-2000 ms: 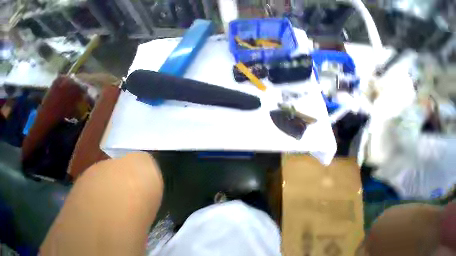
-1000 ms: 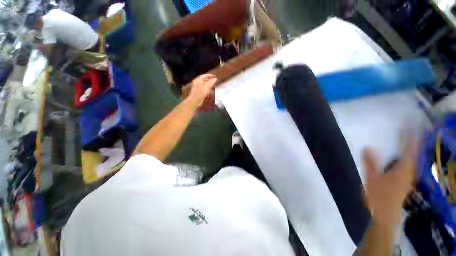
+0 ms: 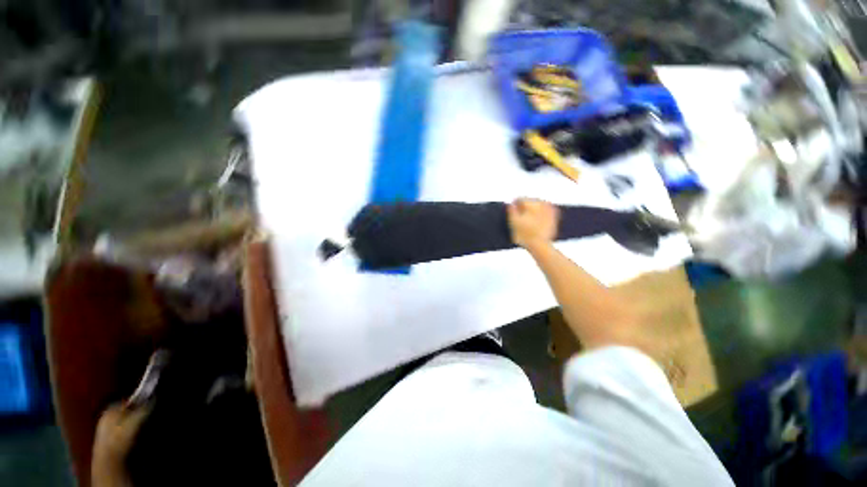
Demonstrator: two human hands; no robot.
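A dark padded sleeve board [image 3: 437, 228] lies across the white-covered table [image 3: 333, 352]. My right hand [image 3: 532, 222] is curled on the middle of the board, gripping it. My left hand [image 3: 119, 428] is small and blurred at the lower left. It is over dark cloth [image 3: 204, 428] in a reddish-brown carton [image 3: 271, 380], beside a pale strip-like piece [image 3: 147, 376]. I cannot tell whether it holds the cloth or the pale piece. The iron [image 3: 637, 234] is blurred at the board's right end.
A blue board [image 3: 404, 124] runs back from behind the sleeve board. A blue basket [image 3: 608, 71] with yellow pieces, dark bundles [image 3: 613, 136] and a yellow strip [image 3: 551, 157] are at the back right. A brown carton [image 3: 689, 333] stands by the table's front right.
The view has swung back over the table. My left hand has moved from the carton's edge to the cloth inside. My right hand, open and blurred before, is now closed on the sleeve board.
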